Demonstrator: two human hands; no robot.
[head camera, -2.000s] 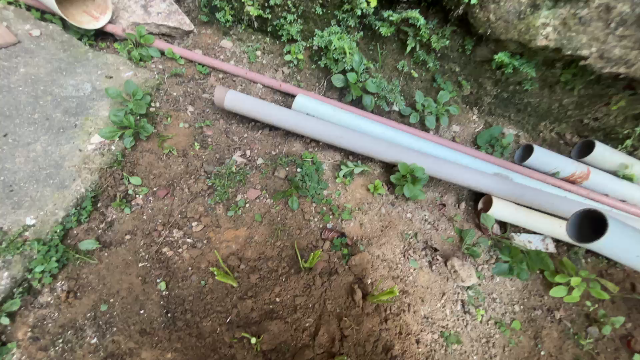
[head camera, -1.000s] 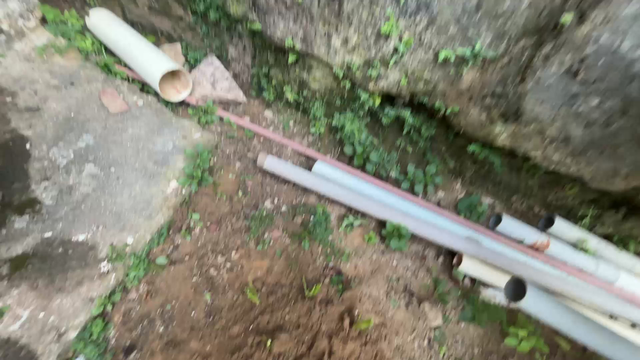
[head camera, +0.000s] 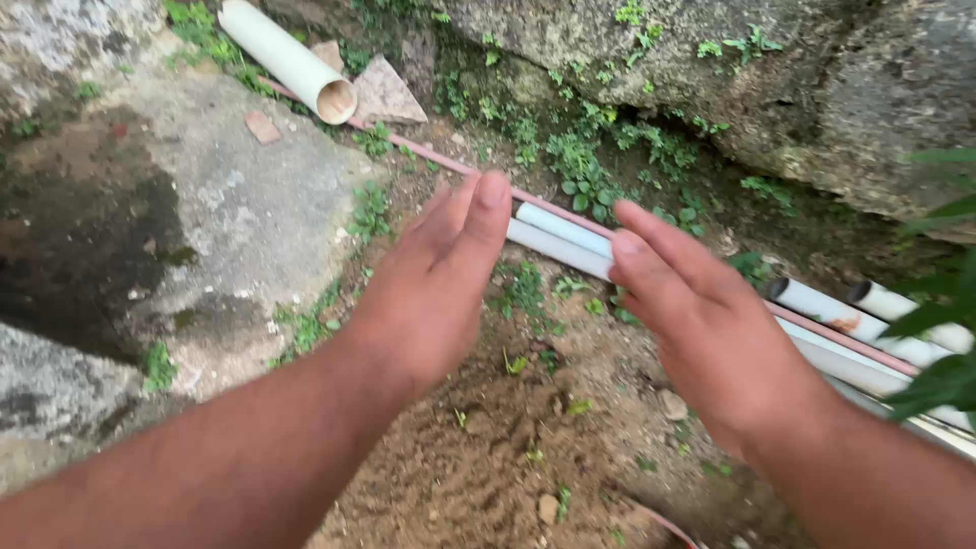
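My left hand (head camera: 435, 282) is raised over the soil at the centre, thumb up, holding nothing. Across from it, my right hand (head camera: 701, 320) is also empty, its fingers pointing up and to the left. A gap separates the two palms. Behind them on the ground lie a thin pink pipe (head camera: 427, 152), a pale blue plastic pipe (head camera: 564, 229) and a grey plastic pipe (head camera: 560, 250), partly hidden by my right hand. Small green seedlings (head camera: 515, 364) stand in the loose brown soil (head camera: 427, 465) below the hands.
A wide cream plastic pipe (head camera: 282, 57) lies at upper left beside a triangular stone piece (head camera: 389, 91). Large rock (head camera: 862, 107) borders the upper right, and a flat stone slab (head camera: 252, 206) the left. More white pipes (head camera: 827, 309) lie at right, near overhanging leaves (head camera: 942, 374).
Both of my hands have come into view over the soil; neither earlier frame shows them. The view has shifted, showing more of the rock and slab than two seconds ago.
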